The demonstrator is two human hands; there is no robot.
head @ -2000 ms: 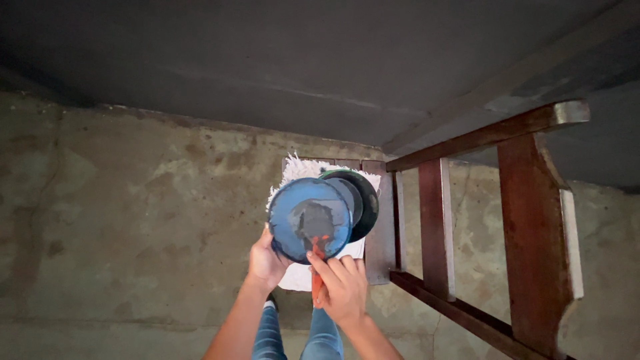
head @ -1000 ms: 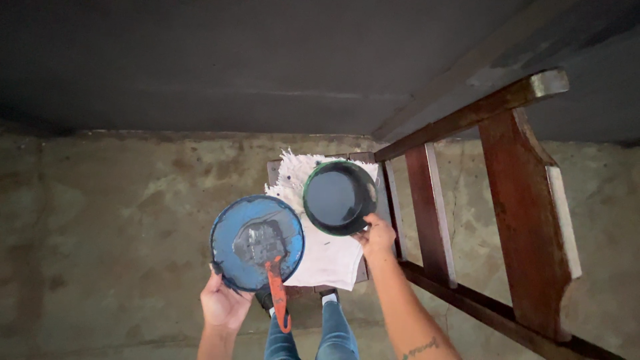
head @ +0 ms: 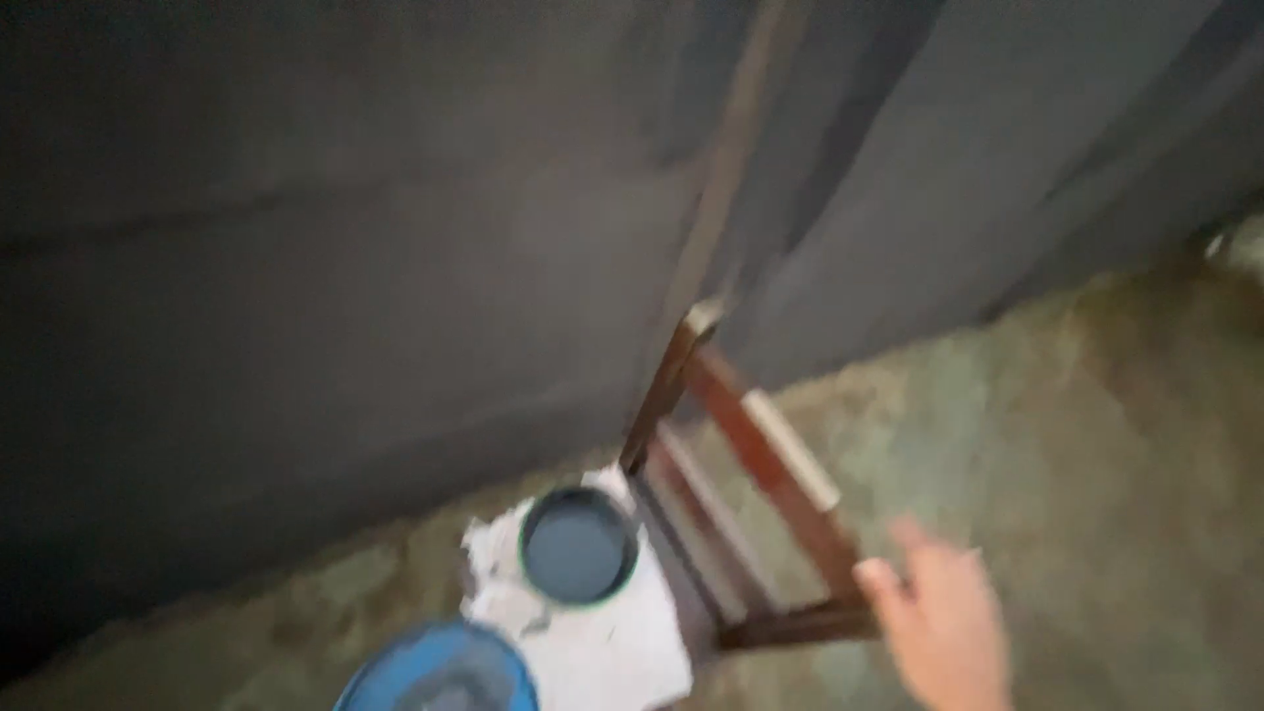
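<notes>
At the bottom edge, partly cut off, is a round blue lid or shallow dish with grey material on it. My left hand is out of view. A dark round container with a green rim stands on a white cloth, which lies over the seat of a wooden chair. My right hand is blurred beside the top corner of the chair's reddish-brown backrest, thumb and fingers apart, nothing held. Whether it touches the wood is unclear. The orange-handled tool is not visible.
A dark grey wall rises behind the chair and extends to the right, with a vertical strip or edge above the chair. Stained concrete floor shows on both sides of the chair.
My right hand has let go of the green-rimmed container and moved right, toward the chair's backrest. My left hand has gone out of view. The view has swung up and right and is blurred.
</notes>
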